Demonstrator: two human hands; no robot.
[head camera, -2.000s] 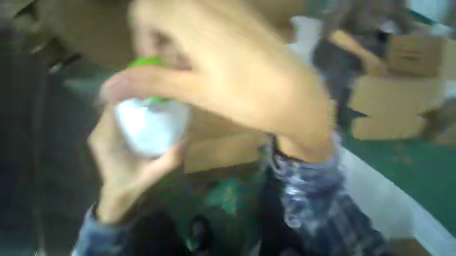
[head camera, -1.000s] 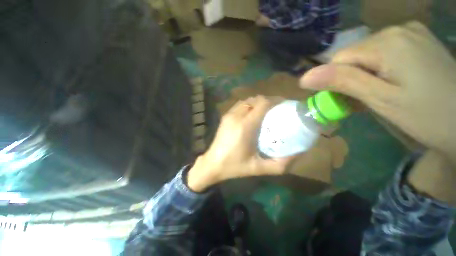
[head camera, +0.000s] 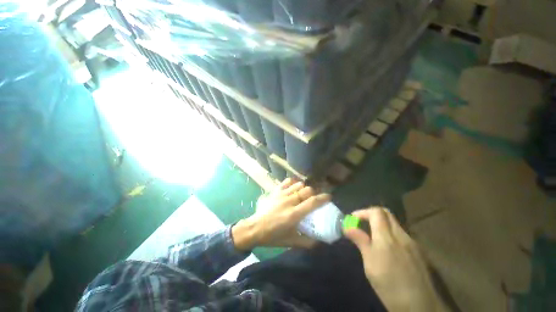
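Observation:
A white bottle (head camera: 323, 223) lies tilted on its side between my hands, low in front of me. My left hand (head camera: 283, 213) is wrapped around the bottle's body. My right hand (head camera: 390, 250) has its thumb and fingers on the green cap (head camera: 350, 224) at the bottle's right end. The cap sits at the bottle's neck. Part of the body is hidden by my left fingers.
A wooden pallet (head camera: 369, 140) of dark goods in clear wrap (head camera: 299, 91) stands just ahead. Brown cardboard blanks (head camera: 466, 189) lie on the green floor at right. A white sheet (head camera: 183, 228) lies at lower left. A blue-green wrapped mass (head camera: 52, 140) is at far left.
The view has swung left, bringing the wrapped pallet ahead. The bottle is lower and farther from the camera. My right fingers now close around the cap; my left hand still holds the body.

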